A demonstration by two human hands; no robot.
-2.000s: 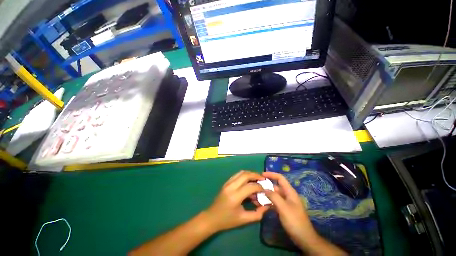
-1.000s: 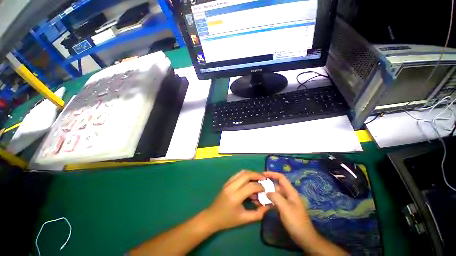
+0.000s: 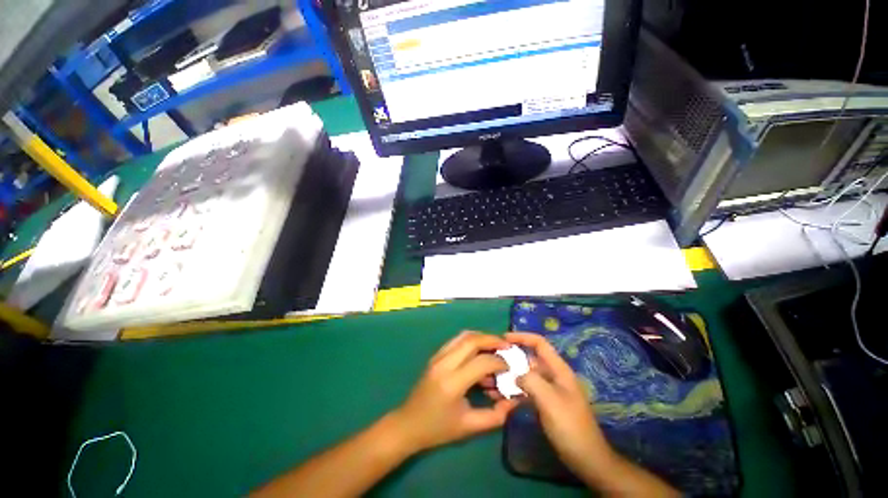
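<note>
A small white device [image 3: 511,371] is held between both hands above the left edge of the mouse mat [image 3: 643,428]. My left hand [image 3: 453,392] holds it from the left with bent fingers. My right hand [image 3: 558,394] holds it from the right, with the thumb at its lower part. The fingers cover the device's edges, so only its white middle shows.
A black mouse [image 3: 664,338] lies on the mat. A dark box [image 3: 813,389] stands at the right. The keyboard [image 3: 540,207], monitor [image 3: 487,73] and grey bench tester [image 3: 779,156] are behind. Stacked white trays [image 3: 209,233] stand left, a loose white cord [image 3: 133,457] front left.
The view has shifted slightly. Both hands keep nearly the same grip on the white device, with no clear movement over the bench.
</note>
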